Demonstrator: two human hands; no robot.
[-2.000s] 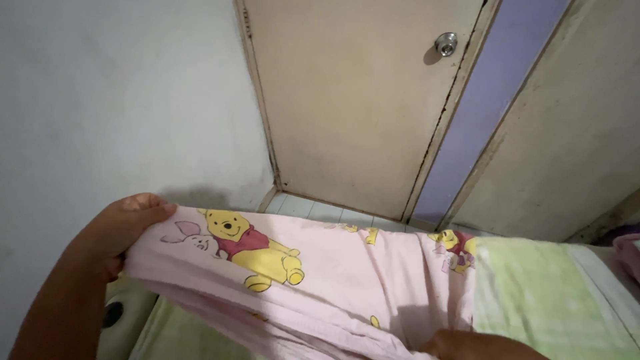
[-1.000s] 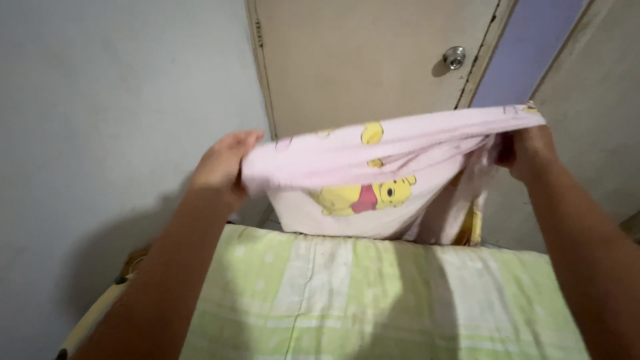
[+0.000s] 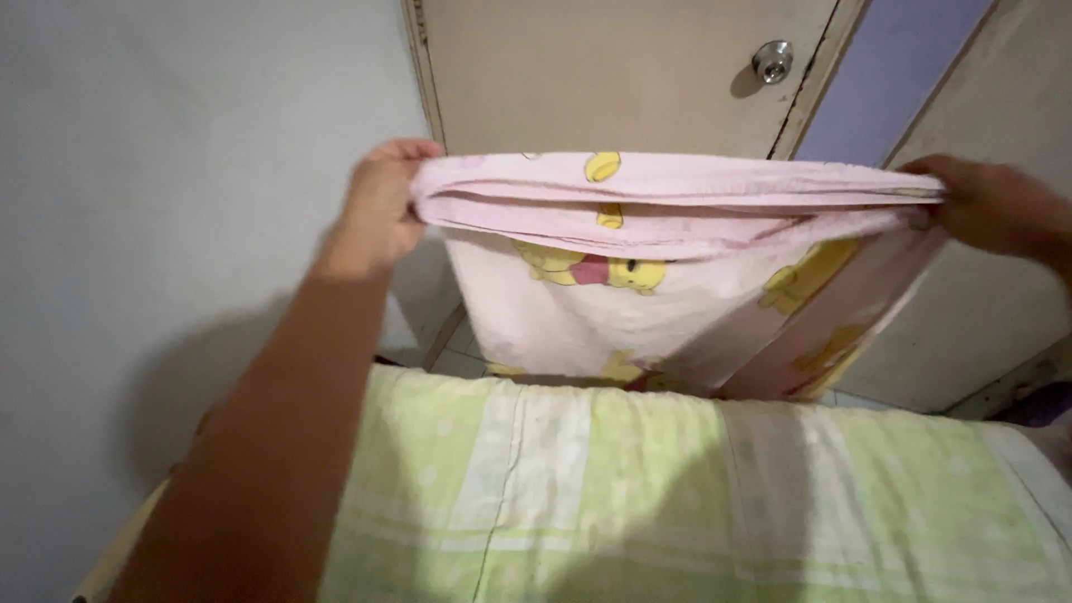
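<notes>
A pink cloth printed with yellow cartoon bears (image 3: 586, 318) hangs stretched between my two hands, its top edge folded over in layers. My left hand (image 3: 383, 201) grips the left end of the fold, with the fingers partly hidden behind the cloth. At the right end, my right hand (image 3: 980, 201) is closed on the upper corner and slightly blurred. The lower part of the cloth drops behind the far edge of a green and white patterned cover (image 3: 653, 477), which lies below my hands.
Beyond the cloth stands a beige door (image 3: 586, 75) with a round metal knob (image 3: 772, 63). A pale wall (image 3: 184, 167) rises close on the left, and a purple strip (image 3: 896, 75) runs right of the door. Floor tiles (image 3: 459, 356) show beyond the cover.
The pink cloth lay low across the green cover two seconds ago; now it is held up and hangs beyond it. Since one second ago, my hands have moved farther apart and the cloth shows more length.
</notes>
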